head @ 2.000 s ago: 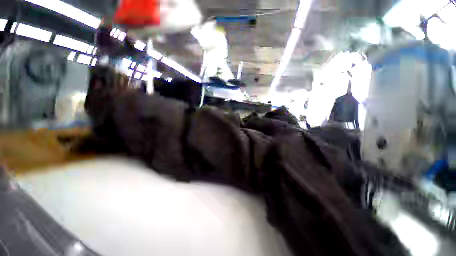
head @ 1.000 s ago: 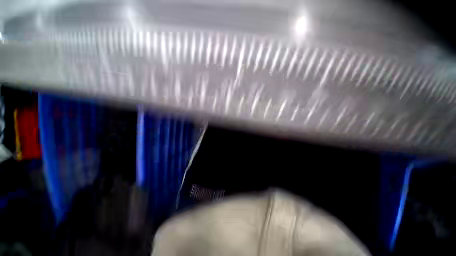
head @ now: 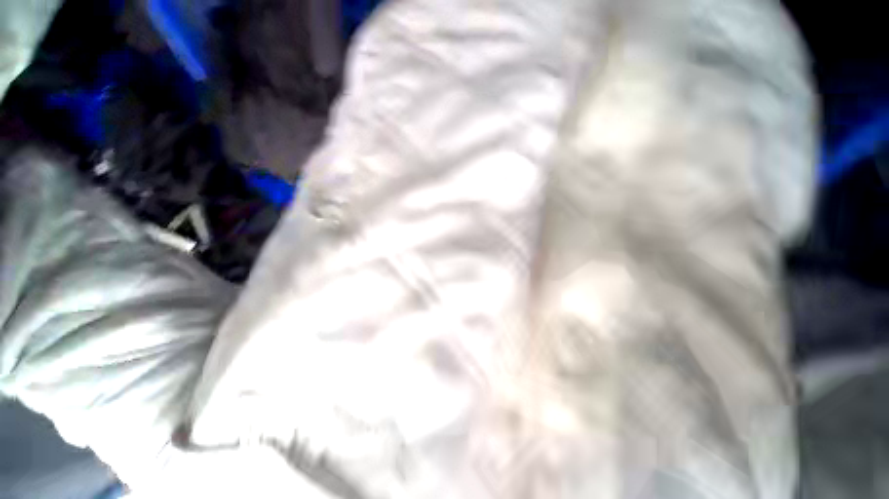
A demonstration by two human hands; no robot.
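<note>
Pale, creased cloth of the wearer's clothing (head: 429,244) fills the middle of the view, blurred and very bright. A seam runs down it near the centre. A pale, wrinkled sleeve-like part (head: 117,302) shows at the left. I cannot make out my left hand or my right hand. No sewing work or machine is in view.
Dark cloth pieces (head: 278,88) lie at the upper left with blue crate-like edges (head: 180,39) beside them. A small pale angular item (head: 185,229) shows at the left. Another blue edge (head: 858,146) is at the right.
The view has swung down from the machine area and dark garment, past the ruled table edge, to the pale clothing. The table edge is out of view.
</note>
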